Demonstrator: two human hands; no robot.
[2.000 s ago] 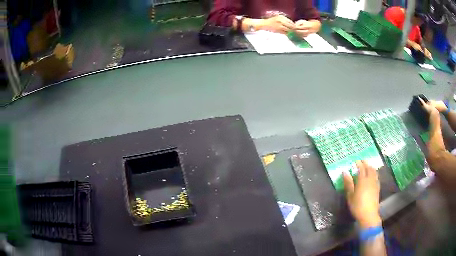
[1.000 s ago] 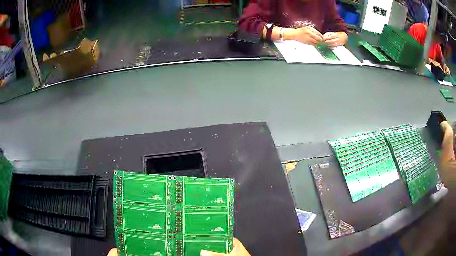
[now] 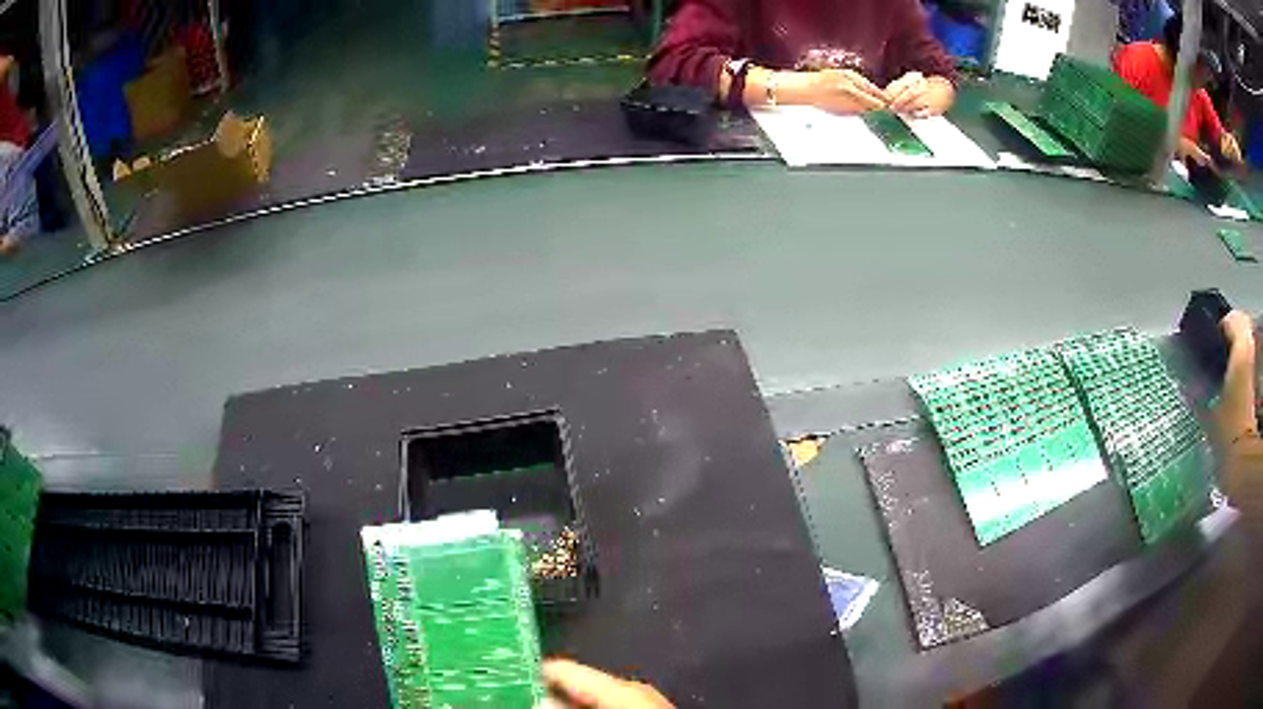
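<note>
A green PCB panel [image 3: 464, 623] is held up at the bottom centre, in front of the parts bin [image 3: 485, 457]. It shows narrow, with a pale strip along its top, and its lower end is cut off by the frame. My right hand [image 3: 603, 686] is at the panel's right edge, gripping it, mostly cut off by the bottom edge. My left hand is not in view. Small brass parts [image 3: 558, 554] lie in the bin's right side; the panel hides the rest of its lower part.
The black anti-static mat [image 3: 679, 485] lies under the bin. A slotted PCB rack [image 3: 153, 568] is at the left, with green panels [image 3: 17, 519] beyond. Overlapping panels [image 3: 1018, 443] lie on the second mat [image 3: 907, 540]. A neighbour's hand [image 3: 1237, 367] holds a small black box [image 3: 1205, 326].
My right hand left the laid-out panels at the right. A panel appeared over the bin in both hands, then turned to look narrower, uncovering more of the bin. My left hand has left view.
</note>
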